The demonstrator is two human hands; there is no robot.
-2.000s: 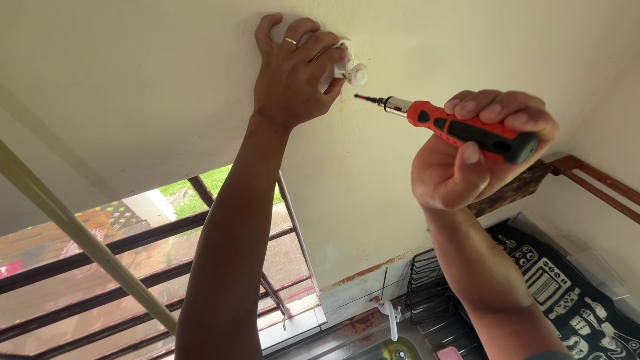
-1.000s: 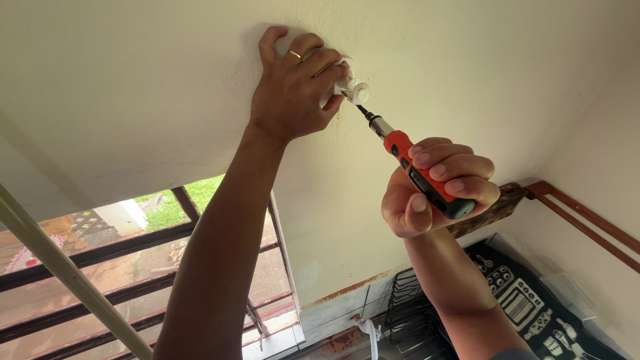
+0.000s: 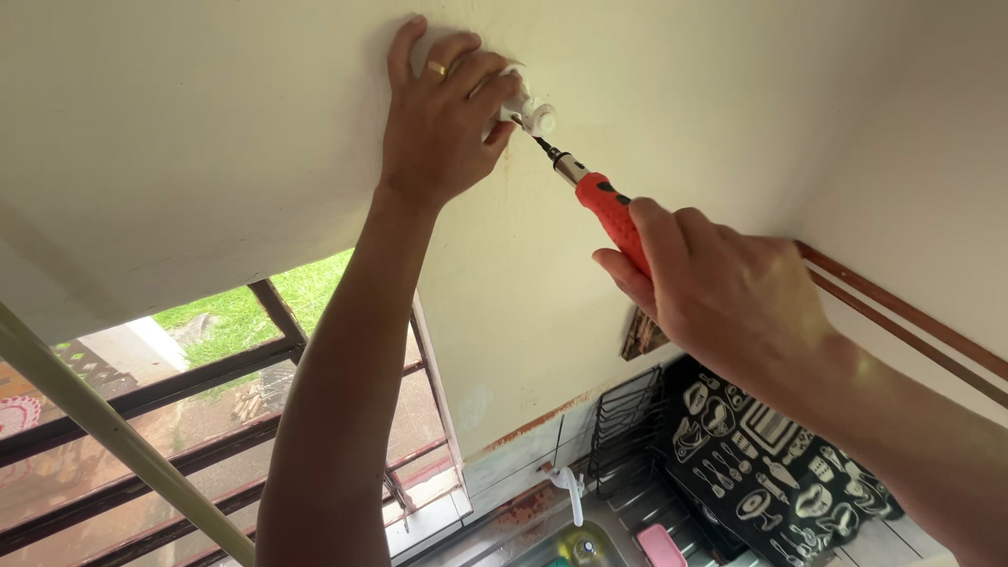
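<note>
High on the painted wall, my left hand (image 3: 445,110) grips a small white plastic fitting (image 3: 539,116) between thumb and fingers. Its round knob sticks out past my fingertips, and the rest is mostly hidden. From the lower right, my right hand (image 3: 709,276) is wrapped around the red and black handle of a screwdriver (image 3: 610,209). The tool slants up and left, with its dark bit beside the thumb of my left hand, at the lower edge of the fitting. Whether the tip sits in a screw cannot be seen.
A barred window (image 3: 220,378) lies at lower left, crossed by a pale pole (image 3: 118,441). Below are a steel sink (image 3: 528,551), a white tap (image 3: 568,492), a pink soap dish or sponge (image 3: 661,546), a black wire rack (image 3: 626,429) and a patterned dark cloth (image 3: 756,472).
The screwdriver has moved up and left from clear of the white fitting to its edge. My right hand has turned so its back now shows. My left hand stays at the fitting.
</note>
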